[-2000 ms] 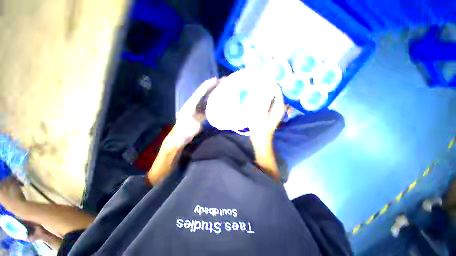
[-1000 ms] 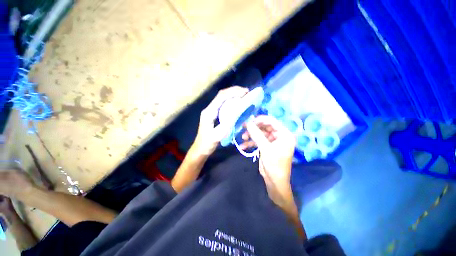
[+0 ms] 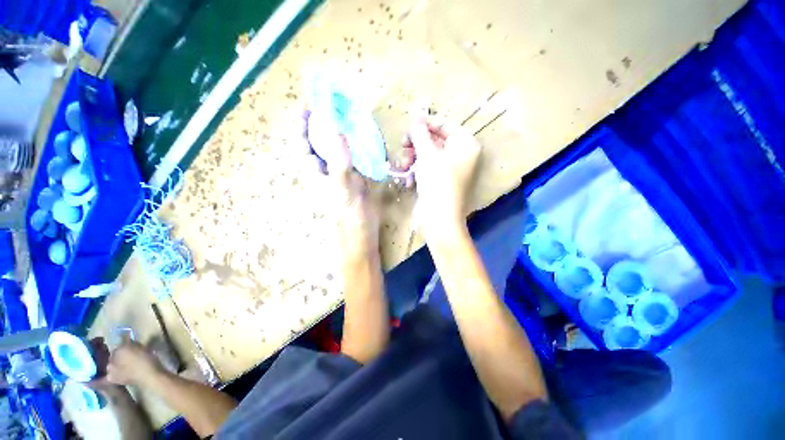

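Observation:
A pale blue hat-shaped piece (image 3: 366,142) is tilted on edge above the tan board. My left hand (image 3: 340,176) grips its left side, with fingers behind the brim and the thumb in front. My right hand (image 3: 443,163) is just right of the piece, fingertips pinched together. A short end of thin pale cord (image 3: 401,175) runs from the brim's lower edge to my right fingers. The glare hides the exact grip. A blue tray (image 3: 723,288) with white lining beside my knees holds several like pieces in its lower part.
A blue bin (image 3: 103,163) of loose blue pieces stands at the far left, beside a green conveyor (image 3: 194,64). A tangled cord bundle (image 3: 163,253) lies on the board's left. Thin dark lines (image 3: 491,120) mark the board. Another person's hands (image 3: 129,365) work at lower left. Ribbed blue totes (image 3: 740,129) stand right.
Both hands and the piece have moved from over my lap to above the board. The view has swung left, bringing in the blue bin. The loop of cord now shows only as a short end.

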